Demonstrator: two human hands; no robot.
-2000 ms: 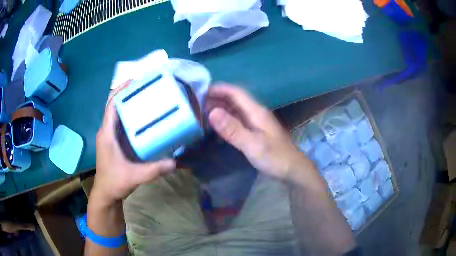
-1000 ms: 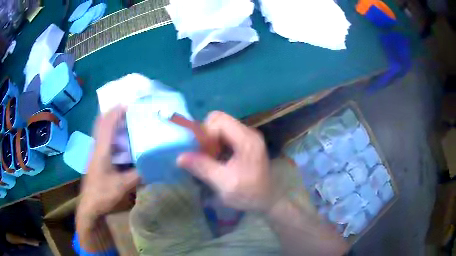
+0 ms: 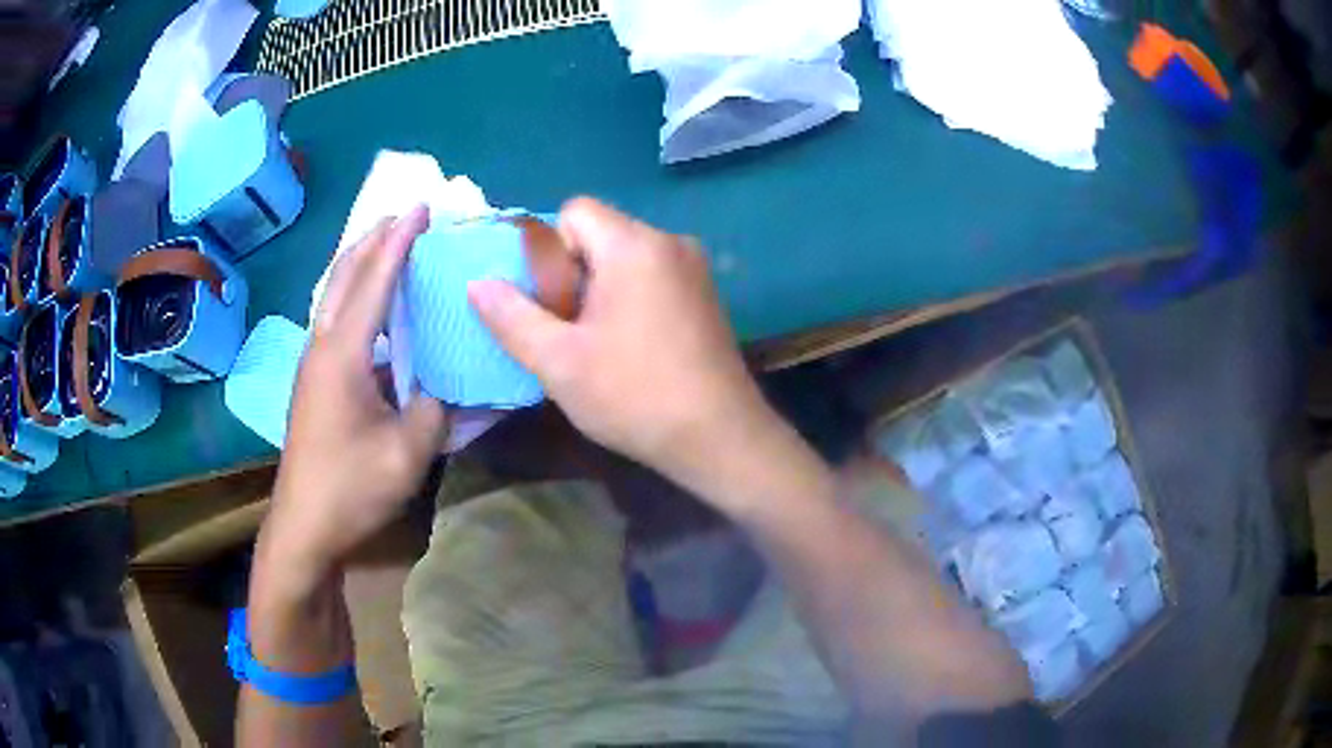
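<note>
A light-blue portable speaker (image 3: 465, 314) is held over the lap at the bench's front edge, its ribbed face turned up. My right hand (image 3: 621, 329) grips it at its right side, over the brown strap (image 3: 552, 269). My left hand (image 3: 358, 387) is at its left side, with a thin white bag (image 3: 395, 193) showing behind and under the speaker. Whether the speaker is partly inside the bag is hard to tell.
Unfinished speaker housings (image 3: 178, 314) and a loose blue cover (image 3: 269, 383) stand at bench left. White bags (image 3: 1008, 73), a slotted strip (image 3: 424, 37) and an orange-handled tool (image 3: 1180, 66) lie behind. An open carton (image 3: 1142, 490) of bagged speakers is at right.
The speaker has turned from its base with two dark bars to its ribbed face. My right hand has closed onto its strap side. The view has shifted, so the bench things appear further right.
</note>
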